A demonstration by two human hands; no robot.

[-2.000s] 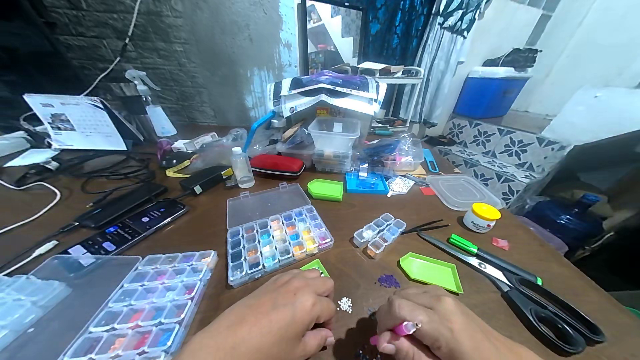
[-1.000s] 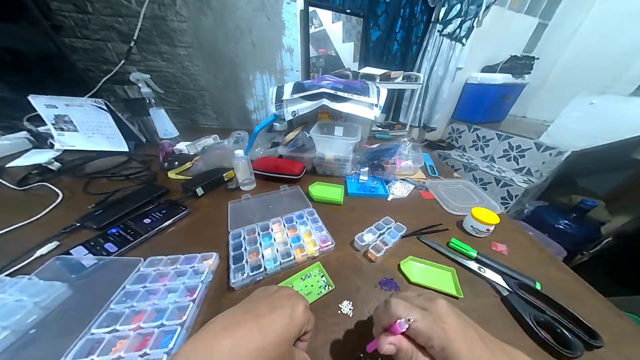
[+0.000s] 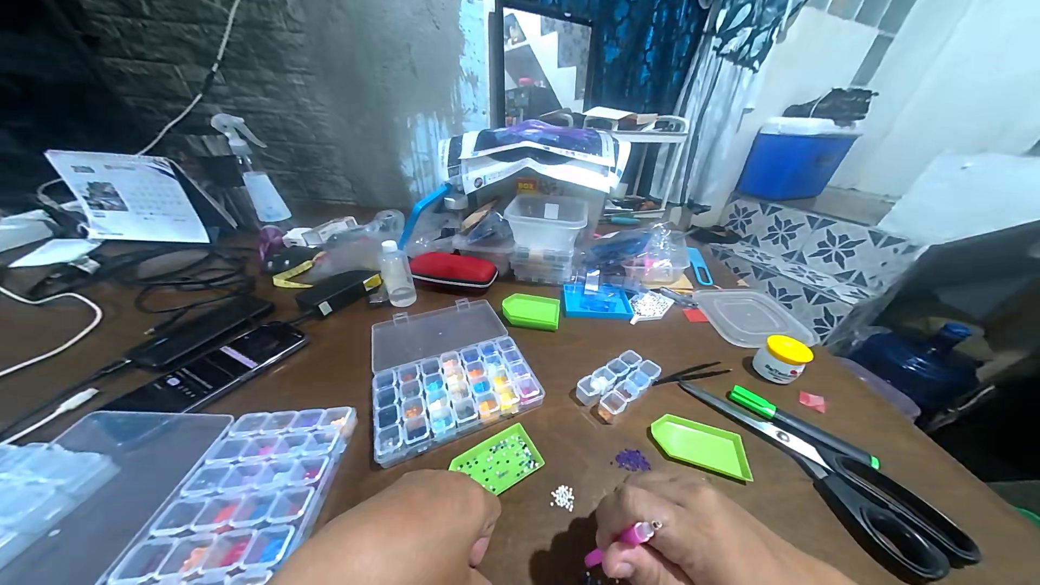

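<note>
My right hand (image 3: 662, 528) is closed around a pink pen-like applicator (image 3: 624, 543), low over the brown table. At its lower edge, a few dark beads show. My left hand (image 3: 435, 520) lies just below a green tray (image 3: 500, 459) that holds scattered small beads; its fingertips are mostly hidden, so I cannot tell whether it holds anything. Between the hands and a little above them is a small pile of white beads (image 3: 562, 497), with a pile of purple beads (image 3: 631, 460) above my right hand. Another green tray (image 3: 703, 447) sits right of the purple pile.
Bead organizers (image 3: 455, 398) (image 3: 236, 487) stand open at the centre and left. Small clear containers (image 3: 617, 386), black tweezers (image 3: 695, 374), large scissors (image 3: 812, 459), a green marker (image 3: 800, 422) and a yellow-lidded jar (image 3: 782, 359) lie right. A phone (image 3: 215, 366) is at left.
Two seconds ago my left hand covered most of the beaded green tray; it has drawn back toward me, uncovering the tray. My right hand keeps its hold on the pink applicator.
</note>
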